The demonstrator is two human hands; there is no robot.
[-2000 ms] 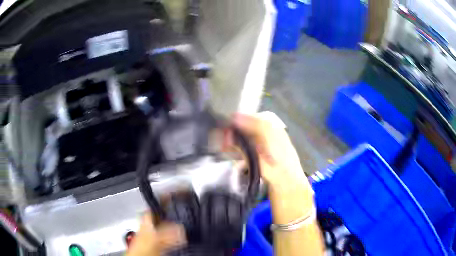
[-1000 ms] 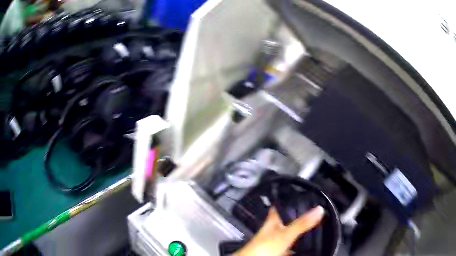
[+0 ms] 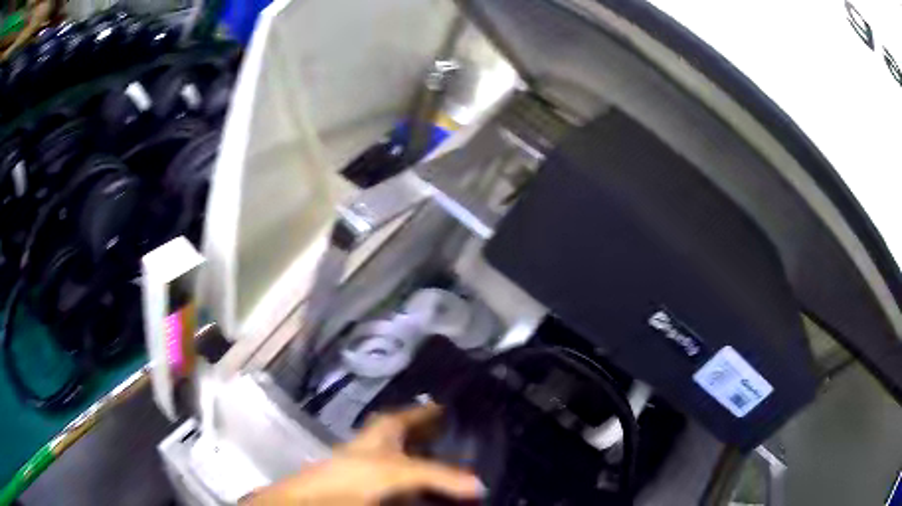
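Black over-ear headphones lie in the open test box; their curved headband (image 3: 621, 403) shows at the right, and the cups merge with the dark fixture base. My left hand (image 3: 381, 464), at the bottom edge, reaches over the black parts with thumb and fingers apart. Its fingertips are at or over a dark cup; whether they grip it is unclear. Two pale round fixture parts (image 3: 380, 352) stand left of the headphones. My right hand is out of the picture.
The angular inner black box (image 3: 653, 267) overhangs the fixture, under the raised white lid (image 3: 791, 69). A white side guard (image 3: 168, 326) with a pink strip stands at the left. Headphones (image 3: 109, 208) are heaped on the green bench (image 3: 30, 390).
The view has swung from the blue crates at right to the box and bench. The headphones, held in both hands before the box earlier, are now inside it; my right hand has left view.
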